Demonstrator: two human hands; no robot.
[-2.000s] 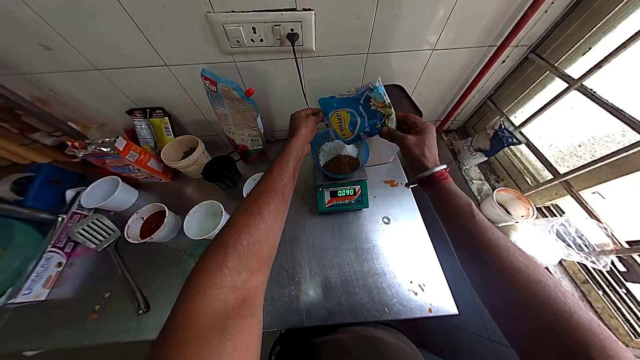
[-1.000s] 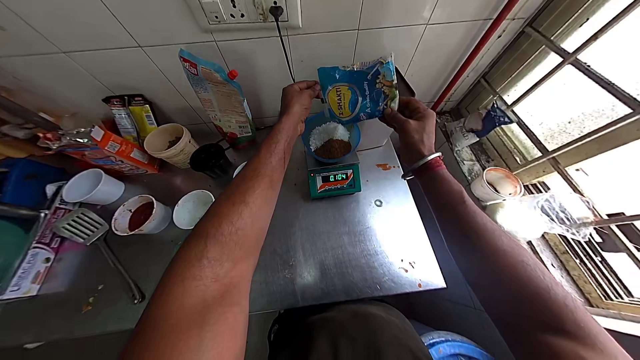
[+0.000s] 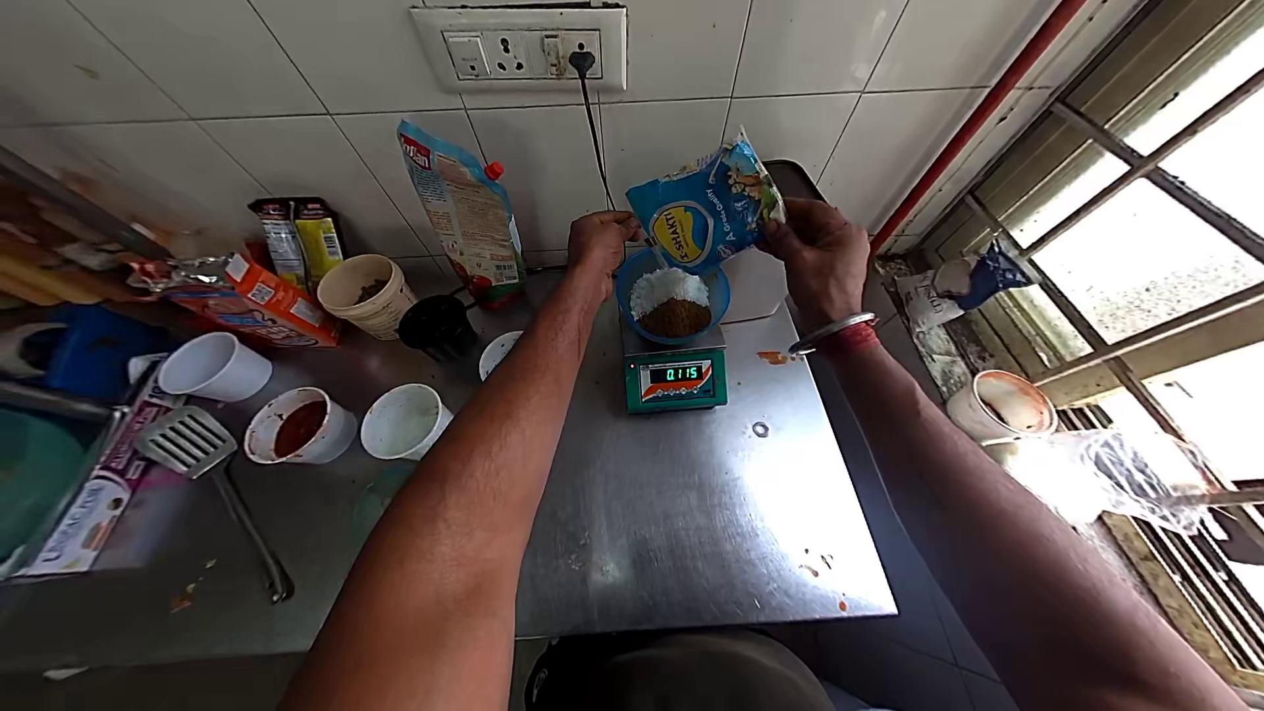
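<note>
A blue printed plastic packet (image 3: 696,212) is tilted low over a blue plastic bowl (image 3: 723,296), its lower left corner close above the contents. My right hand (image 3: 818,252) grips the packet's right side. At the packet's left edge is my left hand (image 3: 602,247), fingers closed near its corner; the exact grip is partly hidden. White granules (image 3: 664,286) and a brown powder (image 3: 675,318) lie side by side in the bowl. The bowl rests on the platform of a green digital scale (image 3: 676,383), whose lit display shows 0.115.
On the left stand a steel slotted spatula (image 3: 188,441), a white cup of red powder (image 3: 302,427), other white cups (image 3: 406,422), a black cup (image 3: 437,328) and an orange box (image 3: 257,306). A spouted pouch (image 3: 464,217) leans on the wall below a socket board (image 3: 520,49).
The heap of white granules in the bowl has grown, and the scale's display has risen from 0.090 through 0.104 to 0.115. The packet is tilted further down toward the bowl.
</note>
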